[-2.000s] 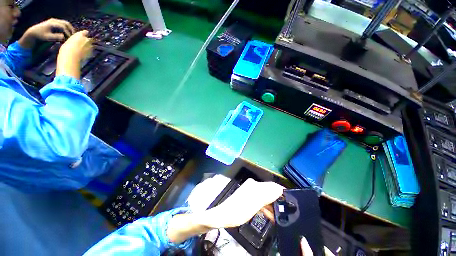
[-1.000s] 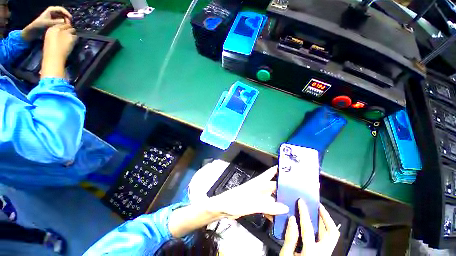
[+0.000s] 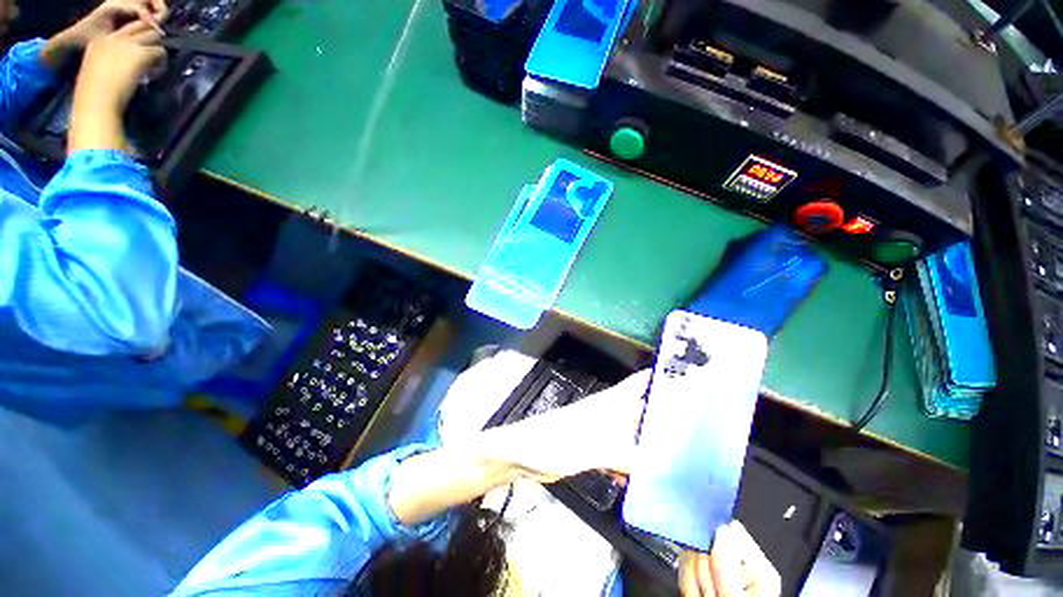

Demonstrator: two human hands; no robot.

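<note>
A pale, shiny smartphone [image 3: 696, 432] is held up with its back and camera cluster facing me, above a black phone tray [image 3: 779, 508]. My left hand [image 3: 583, 434] reaches in from the left and grips the phone's left edge; its fingers are partly hidden behind the phone. My right hand [image 3: 732, 569] is at the phone's lower right corner, cut off by the bottom edge, with fingertips by the corner. Another pale phone [image 3: 842, 560] lies in the tray at the right.
The green bench holds light-blue sheets [image 3: 542, 245], a dark-blue pile [image 3: 764, 280], and the press with its display [image 3: 760, 177]. More blue stacks [image 3: 950, 332] flank it. A small-parts tray [image 3: 338, 397] is below left. A person in a blue smock [image 3: 88, 274] works at left.
The phone first showed a dark face, then its pale back, and is now a little higher and more tilted. My right hand has slid down from its back to the lower corner.
</note>
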